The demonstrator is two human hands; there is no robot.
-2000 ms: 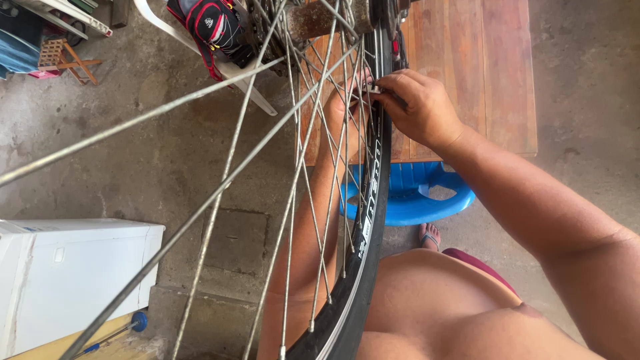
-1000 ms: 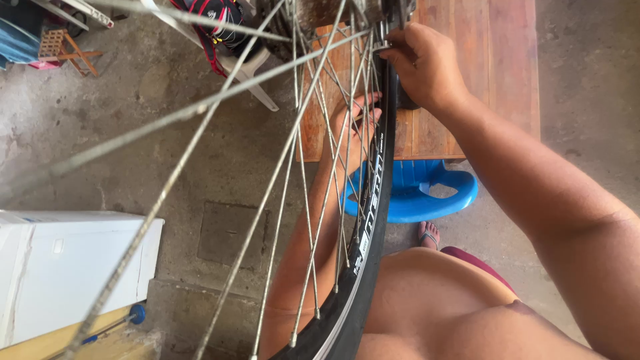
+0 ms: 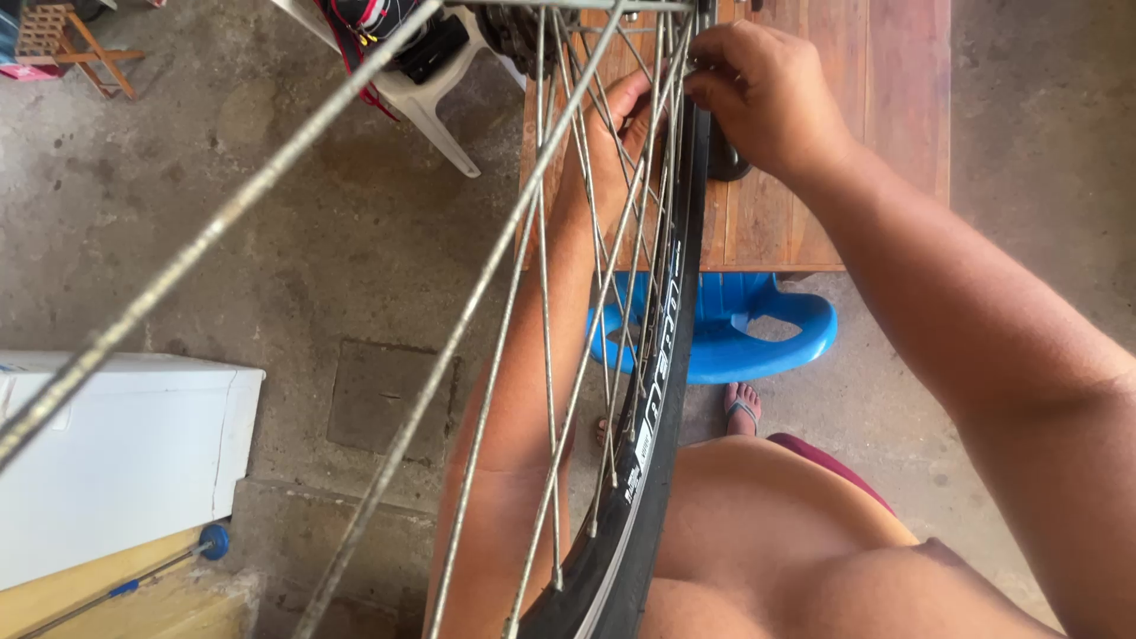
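A bicycle wheel with a black tyre (image 3: 661, 453) and metal spokes (image 3: 546, 266) stands upright close to the camera. Behind the spokes, near the top, is my left hand (image 3: 626, 115), its thumb and fingers curled at the spokes by the rim; whether it grips one cannot be told. From the other side of the tyre, my right hand (image 3: 763, 89) reaches to the rim, fingertips bent together at the spokes beside it. Something small and metallic may be at those fingertips, but it is too small to name. Part of the hub and sprockets (image 3: 524, 31) shows at the top edge.
A wooden table (image 3: 896, 124) lies beyond the wheel, with a blue plastic chair (image 3: 754, 355) at its near edge. A white plastic chair (image 3: 439, 124) holds a bag at upper left. At lower left stands a white appliance (image 3: 124, 453). A sandalled foot (image 3: 741, 408) is below.
The right hand has come back down along the rim from its higher spot one second ago. The left hand has moved up, its fingers now more curled. The spokes have shifted in view.
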